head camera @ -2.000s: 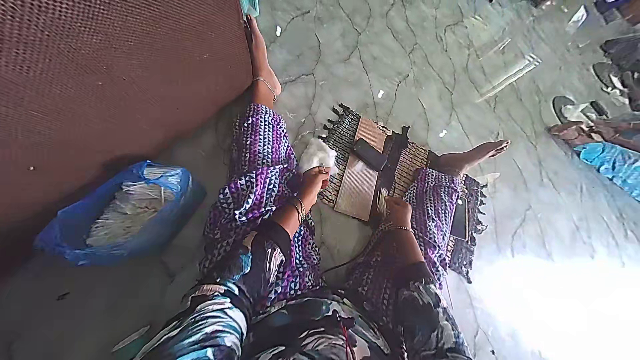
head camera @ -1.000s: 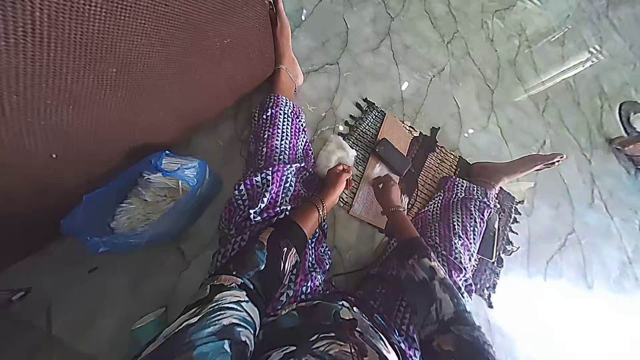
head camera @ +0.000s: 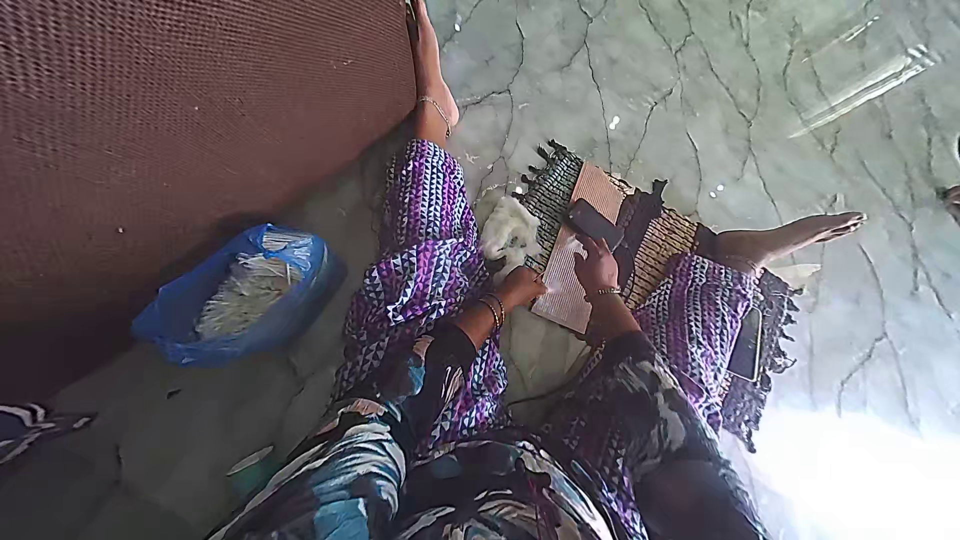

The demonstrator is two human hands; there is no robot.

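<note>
My left hand (head camera: 520,288) is closed beside the lower left edge of a ridged tan board (head camera: 568,281), with a bit of white fibre at its fingertips. Just above it lies a tuft of white cotton fibre (head camera: 511,231). My right hand (head camera: 598,267) rests on the board with its fingers spread, their tips near a dark box-like object (head camera: 594,223) on the board. Whether anything is under that palm is hidden. Beneath the board is a woven fringed mat (head camera: 551,184).
A blue plastic bag (head camera: 176,319) holding many thin white sticks or wicks (head camera: 247,295) stands left of my legs. A brown woven surface (head camera: 225,90) fills the upper left. A phone-like object (head camera: 746,345) lies by my right knee. A greenish container (head camera: 253,471) is at the lower left.
My right hand has opened and moved up the board toward the dark object; one second ago it was closed lower on the board. My left hand has stayed near the board's edge.
</note>
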